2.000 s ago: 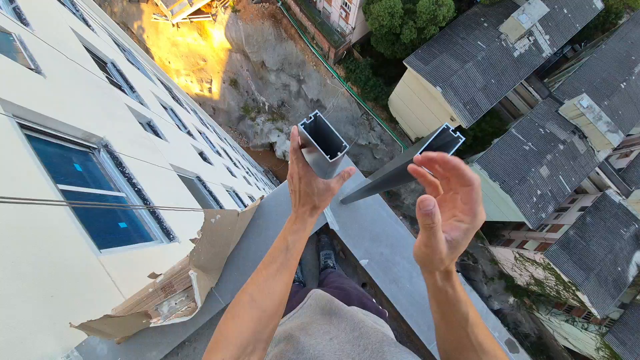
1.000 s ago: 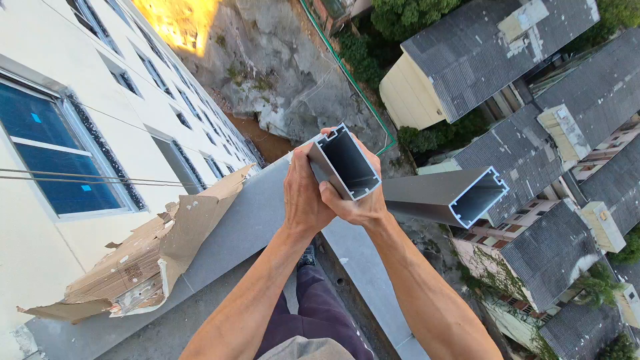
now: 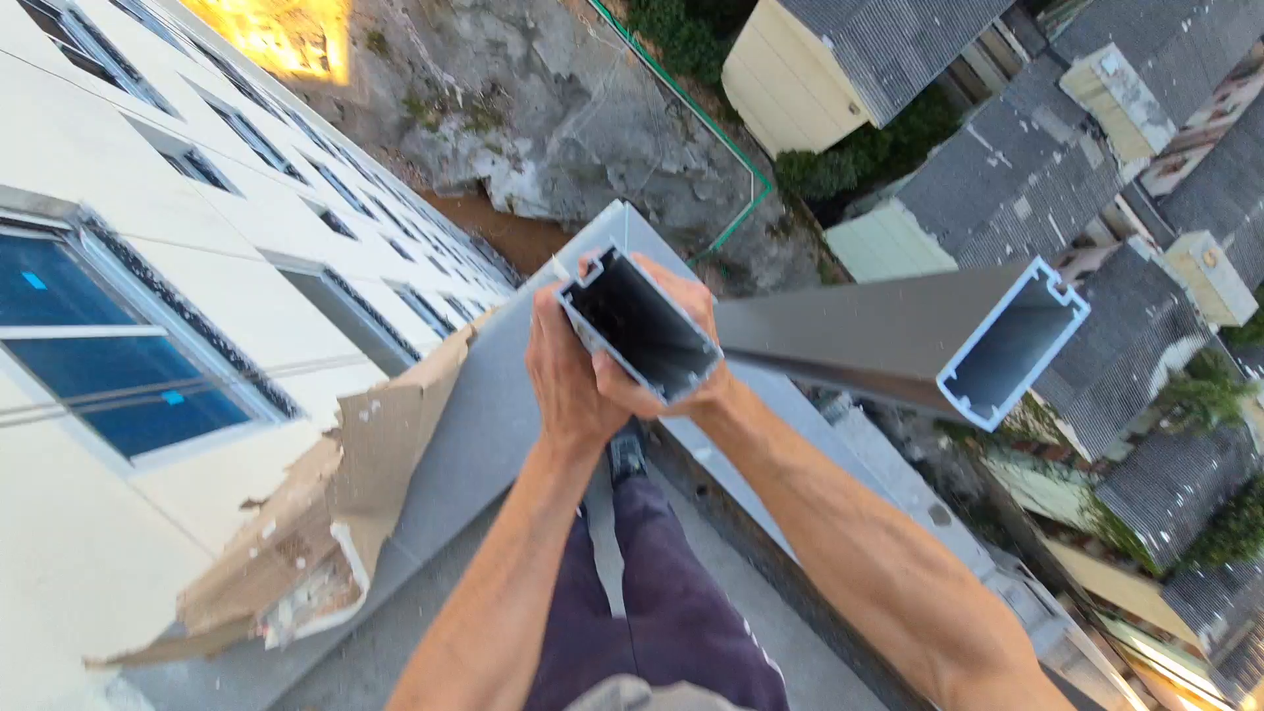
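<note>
A hollow rectangular aluminium profile [image 3: 647, 331] points its open end up toward the camera at the middle. My left hand [image 3: 571, 370] grips its left side, and my right hand [image 3: 691, 306] wraps its right side, with fingers of both meeting at the near face. A notch shows at the far left corner of its rim. To the right, a second hollow dark grey metal profile [image 3: 869, 331] leans outward, its open end toward the camera; neither hand holds it. The lower ends of both profiles are hidden.
I stand high up at a corner behind a grey parapet ledge [image 3: 449, 454]. Torn cardboard [image 3: 365, 474] lies over the ledge at left, beside the white building wall [image 3: 237, 316] with windows. Rooftops [image 3: 1027, 168] and rocky ground [image 3: 573, 109] lie far below.
Two seconds ago my right hand was raised, apart from the profiles; it now grips the middle profile along with my left. The second profile appears farther right. The view has shifted.
</note>
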